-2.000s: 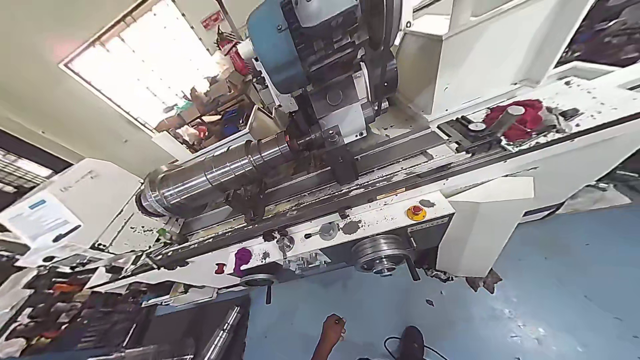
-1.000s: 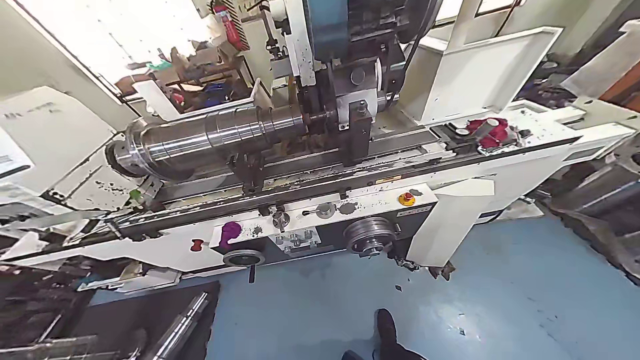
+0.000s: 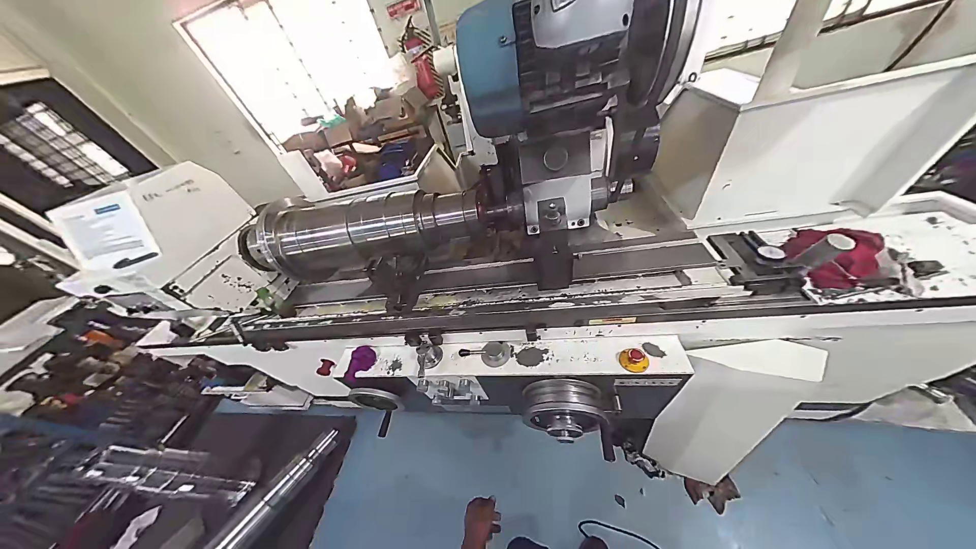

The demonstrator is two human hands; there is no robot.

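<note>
My left hand [image 3: 480,521] hangs low at the bottom edge, over the blue floor, its fingers loosely curled and slightly apart, with nothing seen in it. It touches nothing; my shoes are just to its right. My right hand is out of view. Beyond stands a cylindrical grinding machine with a stepped steel shaft [image 3: 366,229] mounted lengthwise, beside a blue-cased motor [image 3: 488,72]. On the front panel are a large handwheel [image 3: 563,404], a smaller handwheel [image 3: 374,398], a lever knob [image 3: 496,352] and a red stop button [image 3: 634,358].
A red cloth [image 3: 839,259] lies on the machine's right end. A white angled guard [image 3: 736,408] juts out at the front. At lower left, a long steel shaft [image 3: 282,488] lies on a dark mat near other metal parts. A black cable [image 3: 618,528] runs over the floor.
My left hand, seen two seconds ago, was out of the picture one second ago and is back at the bottom edge. The view has shifted. The mounted shaft looks unchanged.
</note>
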